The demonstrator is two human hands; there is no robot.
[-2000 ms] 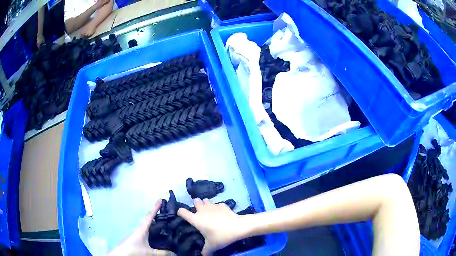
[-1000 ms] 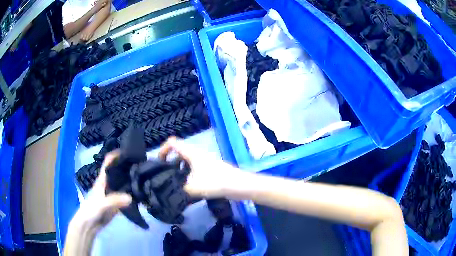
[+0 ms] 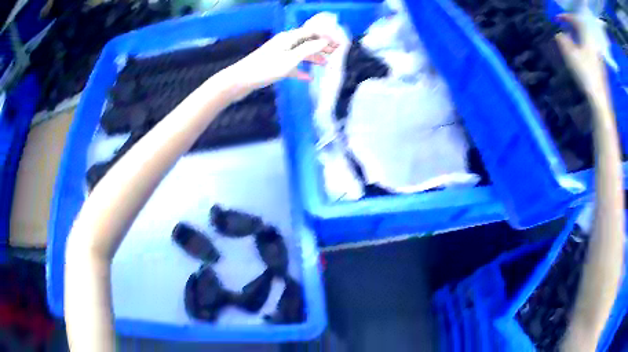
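Observation:
Loose black moulded parts (image 3: 234,223) lie in a rough ring on the white liner (image 3: 148,268) of the blue tote (image 3: 206,331) in front of me. Nested rows of black parts (image 3: 162,93) fill its far half, partly hidden by my left forearm. My left hand (image 3: 311,49) is over the wall between this tote and the middle one, fingers apart, holding nothing. My right hand (image 3: 578,48) is blurred at the upper right, over the right tote's black parts, beside something whitish; its grip is unclear.
The middle blue tote (image 3: 413,216) holds crumpled white liner (image 3: 406,134) over black parts. A raised blue tote (image 3: 482,110) overlaps its right side. More blue totes (image 3: 475,302) stand at lower right. A tan panel (image 3: 41,179) is at left.
Both hands have left the front tote: the left moved up and right, the right far to the upper right. The black parts they held are no longer in them. The view has shifted.

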